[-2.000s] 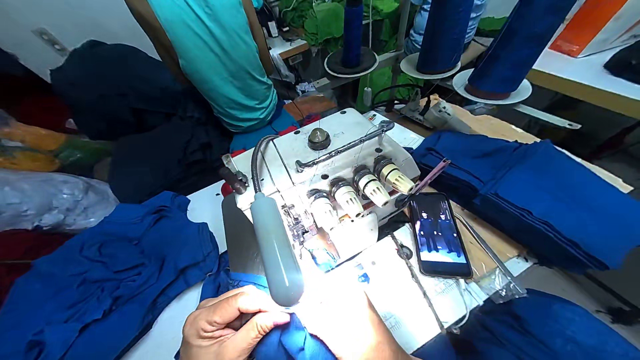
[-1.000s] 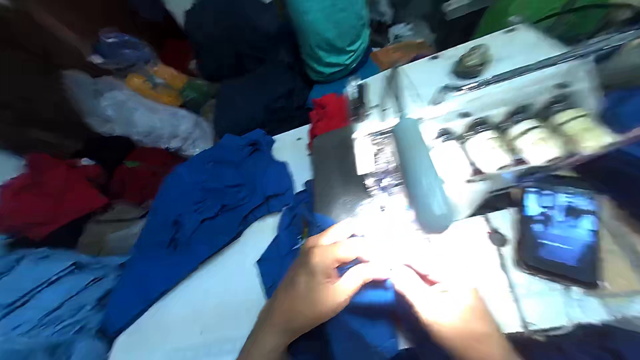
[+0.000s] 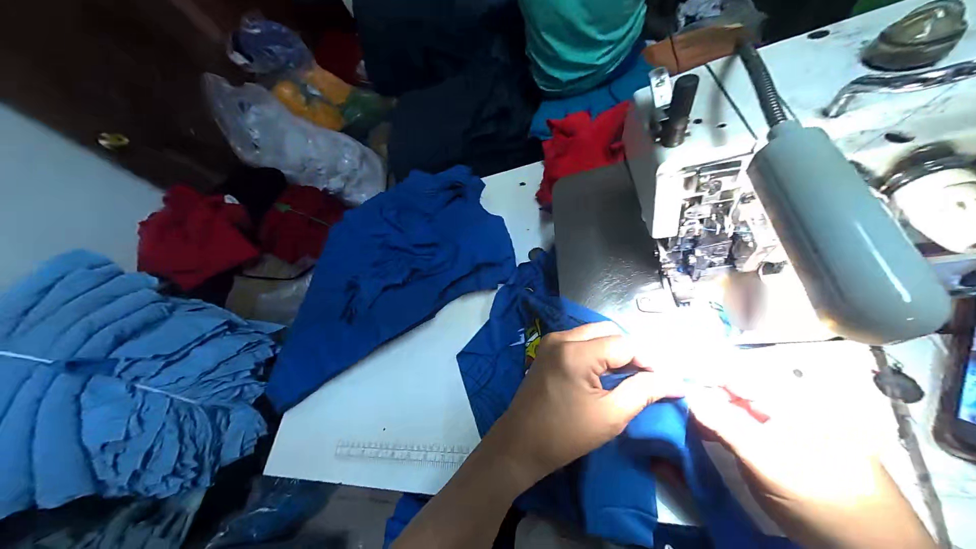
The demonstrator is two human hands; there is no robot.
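Note:
A blue garment piece (image 3: 492, 366) with a small printed figure lies at the front of an overlock sewing machine (image 3: 709, 221). My left hand (image 3: 583, 381) pinches its edge between thumb and fingers, just before the machine's metal plate (image 3: 598, 236). Close on the right, my right hand (image 3: 785, 435) is at the same blue cloth, its fingers washed out by the glare. A small red piece (image 3: 743, 404) shows at that hand. The grey lamp (image 3: 850, 236) hangs above and lights the spot. Whether the cloth lies under the presser foot cannot be seen.
Another blue cloth piece (image 3: 404, 259) lies on the white table (image 3: 374, 412), near a printed ruler scale (image 3: 404, 453). Light blue bundled cloth (image 3: 130, 389) sits at left. Behind are red cloth (image 3: 587, 145), filled plastic bags (image 3: 297, 145) and a person's teal garment (image 3: 583, 42). A phone (image 3: 957, 389) lies far right.
The view has swung left and come closer to the machine's needle area. Both hands stay at the blue cloth in front of the machine.

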